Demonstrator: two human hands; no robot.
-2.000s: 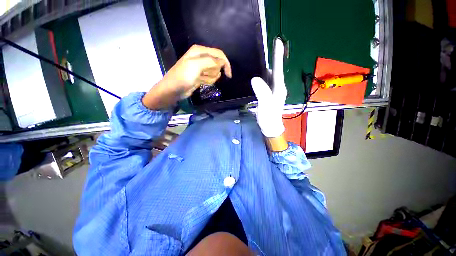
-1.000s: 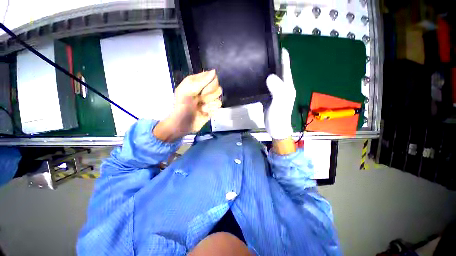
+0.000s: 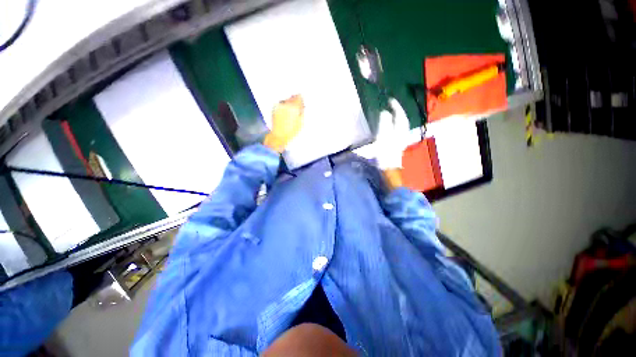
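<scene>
A flat metal enclosure with a white cover (image 3: pixel 307 59) lies face up on the green bench in front of me, its near end close to my smock. My bare left hand (image 3: pixel 284 120) is over its near left part with the fingers curled in; whether they pinch anything small is not visible. My right hand (image 3: pixel 390 136), in a white glove, is blurred beside the near right corner, fingers apart, with no object visible in it. An orange-yellow electric screwdriver (image 3: pixel 468 81) lies on a red pad (image 3: pixel 457 104) to the right.
More white-topped enclosures (image 3: pixel 157 125) lie in a row to the left, with a black cable (image 3: pixel 111 180) crossing above them. A dark-rimmed tray (image 3: pixel 486 150) with red and white blocks stands below the bench's right edge (image 3: pixel 526 97). A blue sleeve (image 3: pixel 35 307) shows at the lower left.
A dark face was before me earlier; now a white cover is there. The left fist is over the cover, and the gloved hand is off the box's side. The view has tilted.
</scene>
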